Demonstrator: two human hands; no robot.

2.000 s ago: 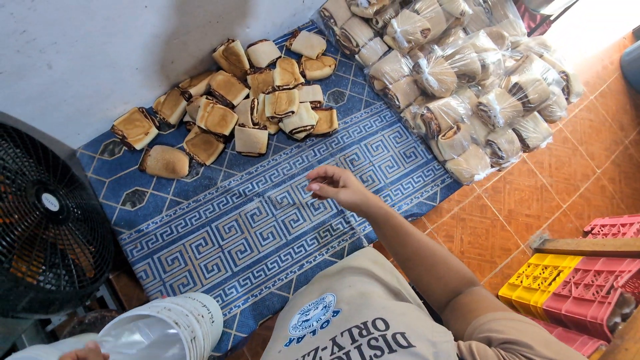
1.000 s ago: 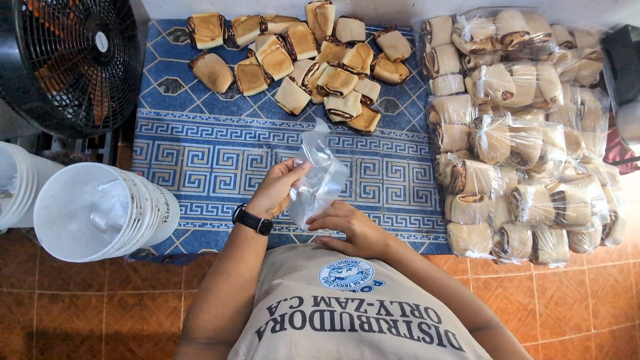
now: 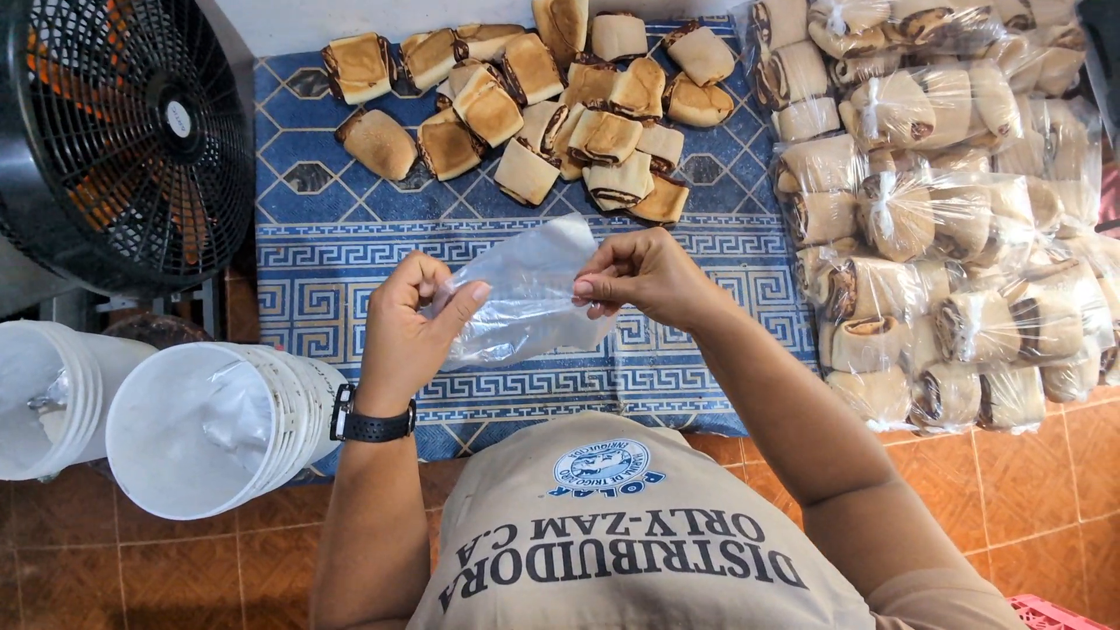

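Observation:
A clear plastic bag (image 3: pixel 525 289) is stretched between my two hands above the blue patterned tablecloth (image 3: pixel 315 254). My left hand (image 3: pixel 420 306), with a black watch at the wrist, grips its left side between thumb and fingers. My right hand (image 3: pixel 643 276) pinches its right edge. No bread shows inside the bag. Beyond my hands lies a loose heap of filled bread rolls (image 3: pixel 604 136), some overlapping, with dark filling at their cut edges.
Bagged rolls (image 3: pixel 936 210) are piled along the right. A black fan (image 3: pixel 131 131) stands at the left. Below it are stacked white plastic buckets (image 3: pixel 210 429) with clear plastic inside and another white bucket (image 3: pixel 52 394). Part of a pink crate (image 3: pixel 1046 612) shows at lower right.
Two seconds ago my right hand was bare over the cloth; one second ago both hands held the clear bag. Now they are farther apart, with the bag spread sideways. The view has swung round.

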